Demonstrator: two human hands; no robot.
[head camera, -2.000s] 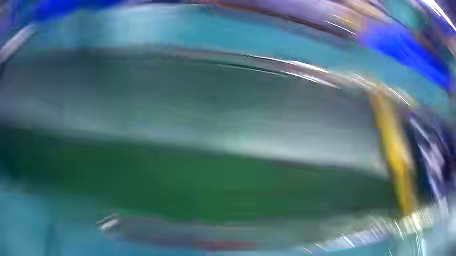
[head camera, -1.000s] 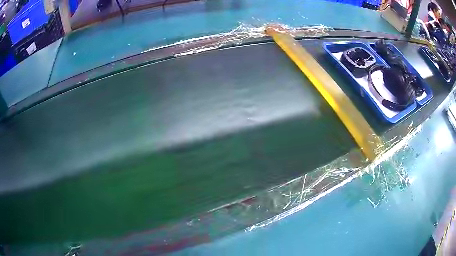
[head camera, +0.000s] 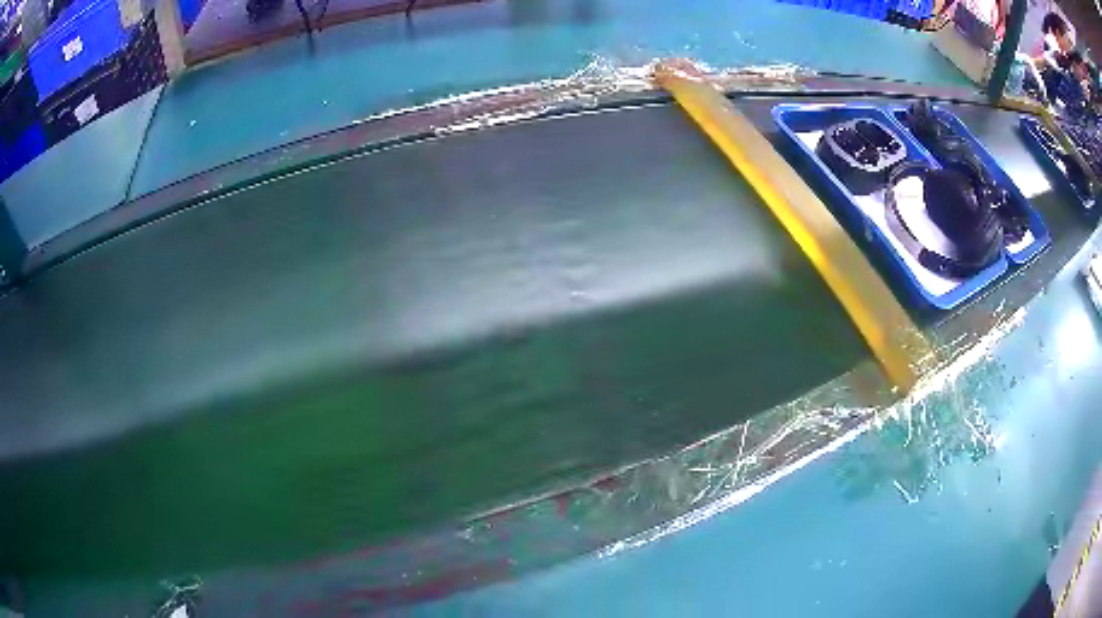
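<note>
Neither of my hands is in the picture. The dark green conveyor belt (head camera: 399, 314) runs across the view. A yellow stop bar (head camera: 798, 229) lies across it on the right. Just beyond the bar, a blue-rimmed tray (head camera: 858, 226) with a white bottom holds black headphones (head camera: 967, 217) and a black item (head camera: 864, 147), perhaps another headset part. Against it stands a second blue tray (head camera: 993, 163) with a dark bumpy bundle (head camera: 937, 127). Another blue-rimmed tray (head camera: 1042, 135) with a black item is farther right, near the picture's edge.
Teal ledges border the belt at the far side (head camera: 483, 60) and near side (head camera: 773, 543). Frayed clear tape (head camera: 931, 423) sticks up at the bar's near end. Blue bins (head camera: 79, 48) stand at the upper left. A green post (head camera: 1007, 48) and a person (head camera: 1061, 48) are at the upper right.
The blurred view from earlier has steadied and turned, so the trays beyond the yellow bar show. Since one second ago the nearest tray sits slightly closer to the bar.
</note>
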